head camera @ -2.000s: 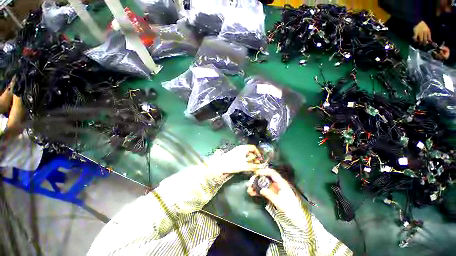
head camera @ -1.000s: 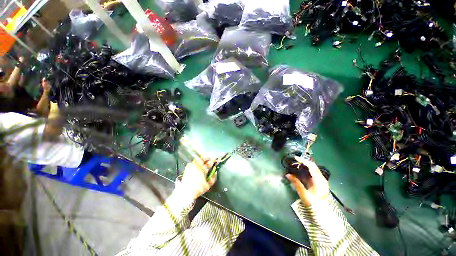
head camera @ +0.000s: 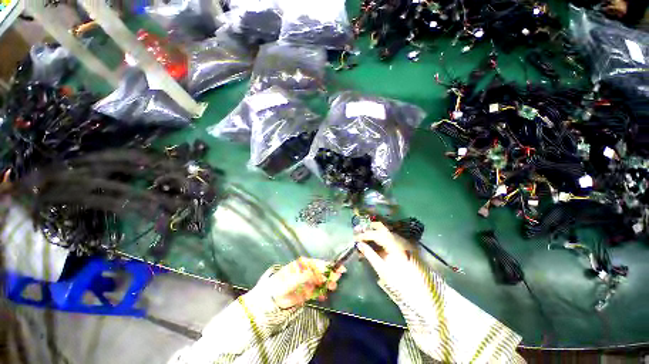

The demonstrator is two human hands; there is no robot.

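Observation:
My left hand (head camera: 304, 281) is closed around the yellow-green handle of a small hand tool (head camera: 345, 257), near the mat's front edge. The tool's slim dark tip points up and right to the fingers of my right hand (head camera: 378, 245). My right hand holds the end of a black cable assembly (head camera: 407, 228), whose folded bundle shows beyond its fingers. The exact part at the fingertips is too small to tell. A pile of small metal pieces (head camera: 317, 212) lies on the mat behind my hands.
Two open clear bags of black parts (head camera: 370, 138) (head camera: 281, 135) lie ahead, with fuller bags behind. A right cable heap (head camera: 541, 153) and a left cable heap (head camera: 78, 163) flank them. A lone black coil (head camera: 498, 257) lies at right. A blue stool (head camera: 85, 288) stands lower left.
A second ago my hands were apart; now they have come together, the tool's tip at my right fingers. The tool stays in my left hand. The camera view has shifted.

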